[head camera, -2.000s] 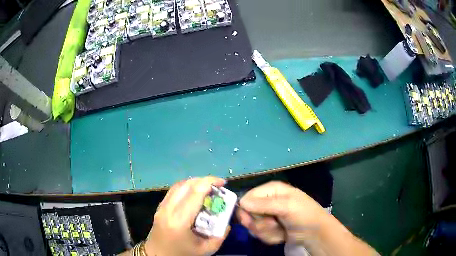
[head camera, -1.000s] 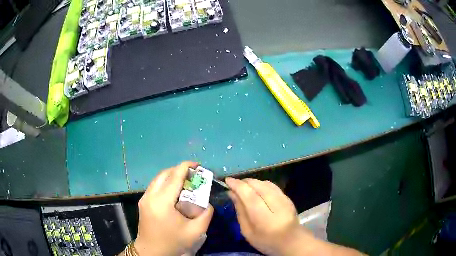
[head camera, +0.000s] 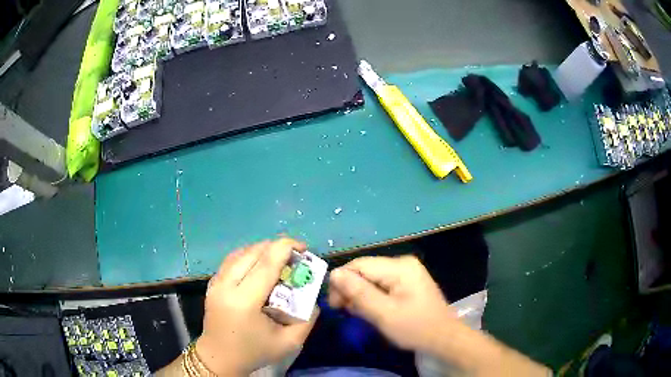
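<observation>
My left hand (head camera: 254, 305) is closed around a power supply unit (head camera: 300, 289) just below the bench's front edge. The unit's white-silver housing faces up, with a green and yellow part showing in it. My right hand (head camera: 386, 298) is close against the unit's right side, fingers pinched together and slightly blurred. A thin tool showed in these fingers before; now it is hidden or too blurred to make out.
A yellow utility knife (head camera: 418, 131) lies on the teal mat (head camera: 257, 199), left of black cloths (head camera: 500, 110) and a white bottle (head camera: 581, 71). Rows of units (head camera: 210, 22) stand on a black foam sheet (head camera: 250, 81) beside a green roll (head camera: 90, 96). More units (head camera: 631, 134) are at right.
Compared with a second ago, the unit and my left hand are slightly further right. My right fingers have come closer to the unit, and the thin tool no longer shows clearly.
</observation>
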